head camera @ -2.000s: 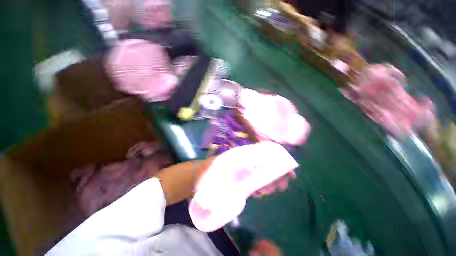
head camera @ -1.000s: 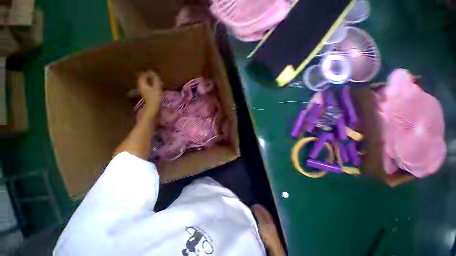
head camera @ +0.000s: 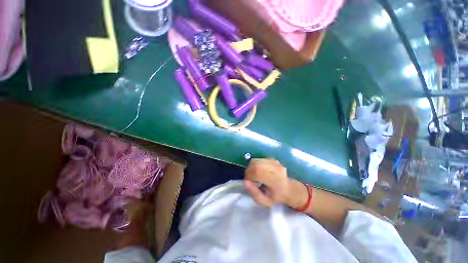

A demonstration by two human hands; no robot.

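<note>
A cardboard box [head camera: 169, 205] at the lower left holds a heap of pink slatted fan housings [head camera: 105, 177]. My left hand [head camera: 137, 221] is down in the box beside the heap. Only its dim wrist area shows; the fingers cannot be made out, nor whether they hold anything. My right hand [head camera: 268, 181] rests at the bench's near edge, in front of the white shirt. Its fingers are curled in and nothing shows in it. A red string is around the wrist.
On the green bench [head camera: 303, 118] lie purple cells [head camera: 189, 90], a yellow tape ring [head camera: 215, 115] and clear round parts [head camera: 149, 21]. A black padded bar [head camera: 61, 41] is at upper left, pink grilles [head camera: 303, 13] at the top, a white glove [head camera: 372, 128] at right.
The view has swung toward the bench; the box now sits lower left. My left hand, earlier visible above the housings, is now low in the box. My right hand shows more fully.
</note>
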